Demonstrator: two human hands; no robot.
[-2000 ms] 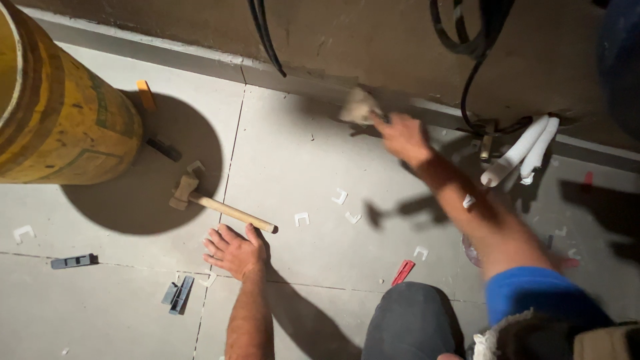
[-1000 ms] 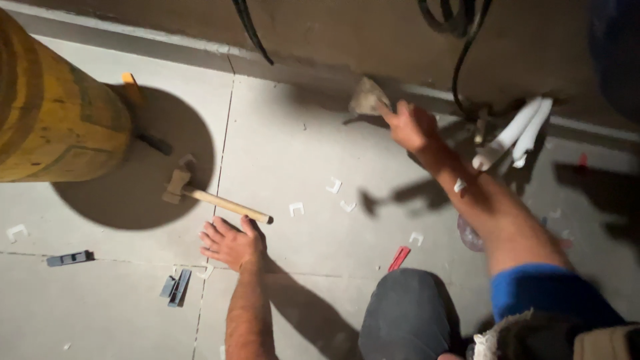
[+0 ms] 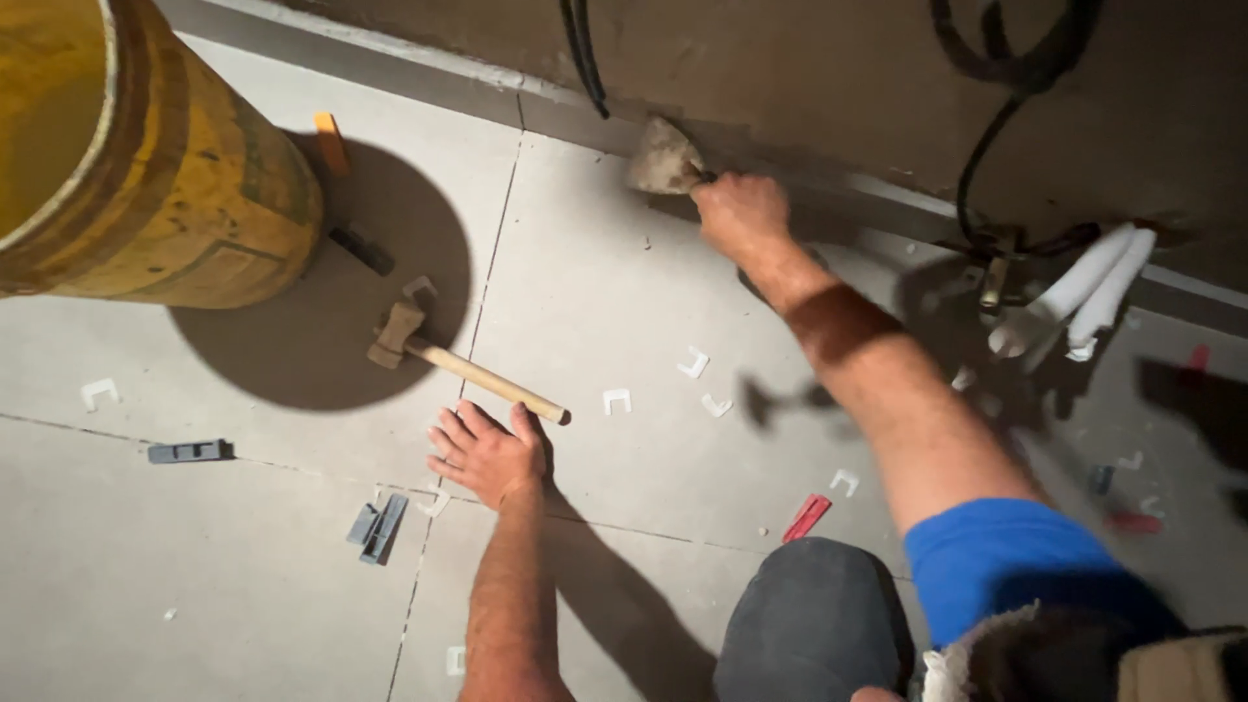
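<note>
My right hand [image 3: 743, 216] grips the handle of a putty knife [image 3: 667, 158], whose broad, mortar-stained blade is at the grey baseboard [image 3: 838, 210] along the wall's foot. Whether the blade touches the board or the wall cannot be told. My left hand [image 3: 487, 450] is spread on the grey tile floor [image 3: 624, 292], holding nothing, its fingertips just below the wooden handle of a hammer [image 3: 487, 377]. The hammer's stained, blocky head points left, towards a yellow bucket [image 3: 210, 210]. White U-shaped plastic spacers [image 3: 616, 401] lie between my hands.
Grey plastic wedges [image 3: 378, 528], a red wedge [image 3: 806, 518] and an orange wedge [image 3: 331, 143] lie scattered on the floor. White tubes [image 3: 1063, 291] stand out near the wall at right, beside a brass fitting [image 3: 994, 281]. Black cables [image 3: 1004, 141] hang above. My knee [image 3: 817, 624] is at the bottom.
My right hand and the putty knife have shifted a little left along the baseboard. My left hand stays on the floor beside the hammer handle.
</note>
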